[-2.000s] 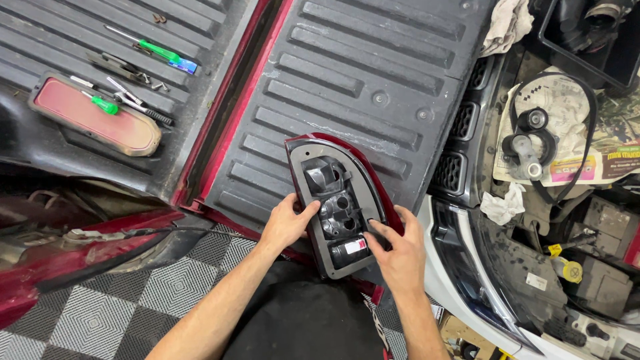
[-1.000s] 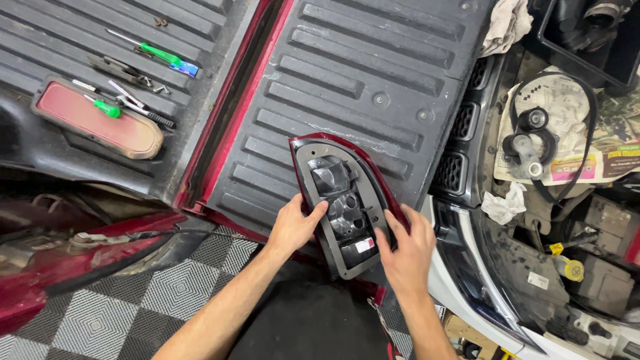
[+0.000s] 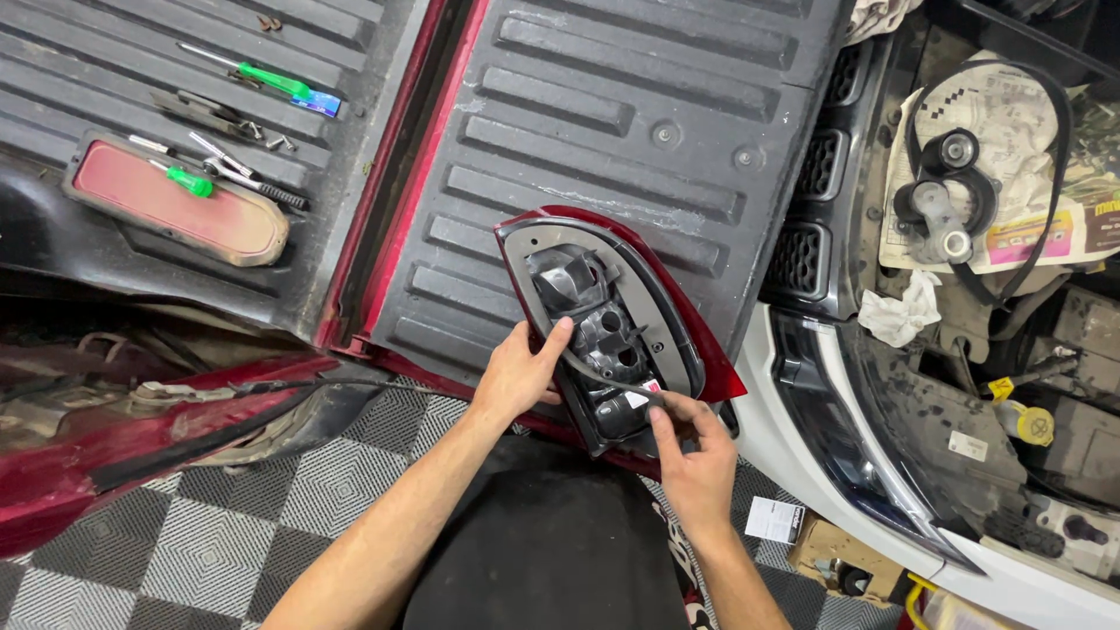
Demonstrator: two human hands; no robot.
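A red tail light assembly (image 3: pixel 604 332) lies tilted on the ribbed tailgate liner (image 3: pixel 560 131), its black back with bulb-socket openings facing up. A grey foam gasket (image 3: pixel 643 289) runs around the back; its lower part is lifted off and bends across the housing. My left hand (image 3: pixel 521 372) grips the housing's left edge, the thumb on the gasket side. My right hand (image 3: pixel 696 451) pinches the loose lower end of the gasket between thumb and fingers, above a white and red label (image 3: pixel 643 394).
On the truck bed at left lie a green screwdriver (image 3: pixel 271 80), a ratchet (image 3: pixel 254 184), screws (image 3: pixel 280 143) and a dusty red lens (image 3: pixel 175 197) with a short green screwdriver (image 3: pixel 188 180) on it. A white car's headlight (image 3: pixel 849 420) and open engine bay, with a belt (image 3: pixel 1063 149), stand close at right.
The gasket's lower end, flat on the housing before, is now peeled up and bent in my right hand. My left hand stays at the left edge.
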